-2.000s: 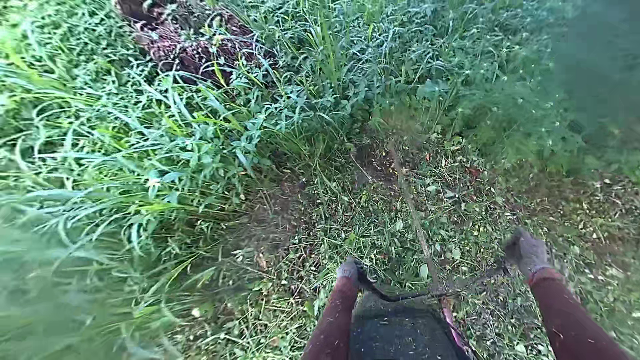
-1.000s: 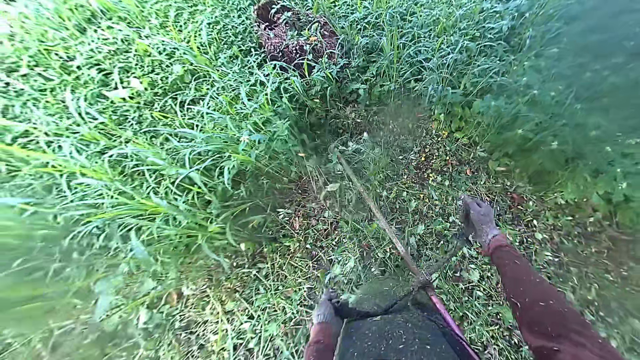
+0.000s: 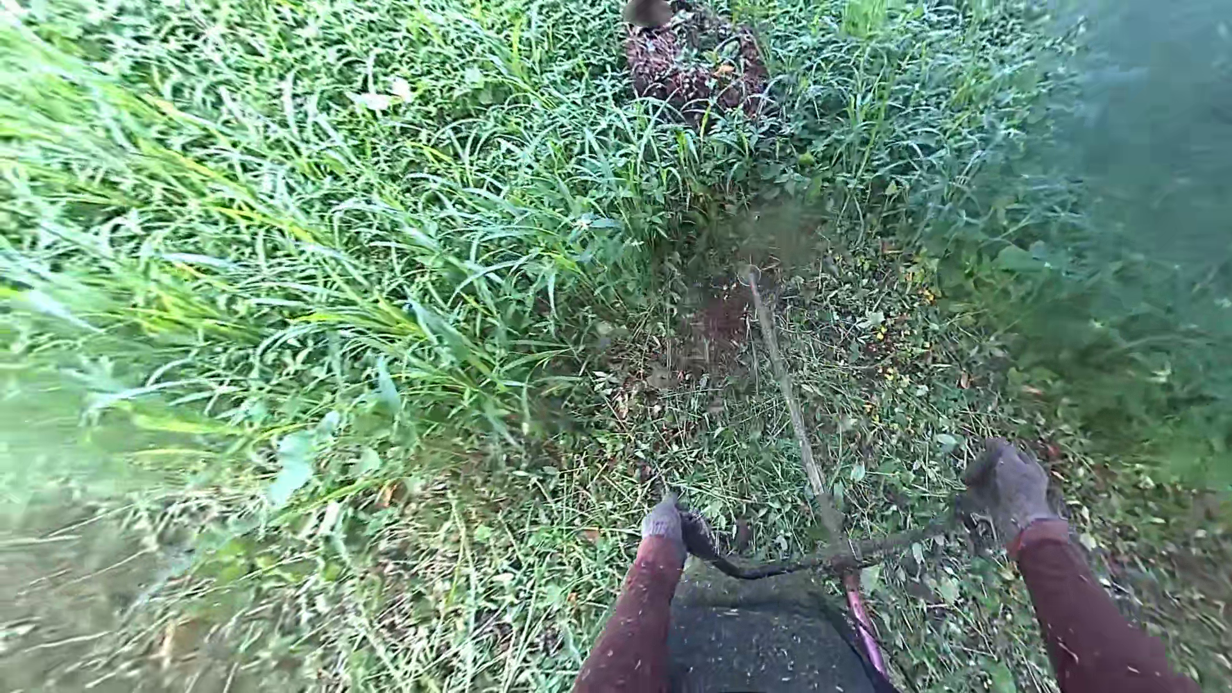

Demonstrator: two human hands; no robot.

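Observation:
My left hand (image 3: pixel 664 520), in a grey glove, is closed on the left end of the dark handlebar (image 3: pixel 780 566) of a brush cutter. The right end of that bar is in my gloved right hand (image 3: pixel 1009 489). From the bar a long, dirt-covered shaft (image 3: pixel 791 395) runs forward over the ground; its part near my body is pink-purple. The shaft's far end is blurred near the edge of the tall grass, and the cutting head cannot be made out. A dark cloth garment (image 3: pixel 760 630) covers my body below the bar.
Tall green grass (image 3: pixel 404 241) stands ahead and to the left. A brown, debris-covered stump or mound (image 3: pixel 698 67) rises from it at the top. Cut stems and leaves (image 3: pixel 539 568) litter the ground around the shaft. Leafy plants (image 3: pixel 1039 289) grow at the right.
The shaft's far end has swung left, then back to the right relative to my body. Both hands have stayed on the handlebar. The view has turned left.

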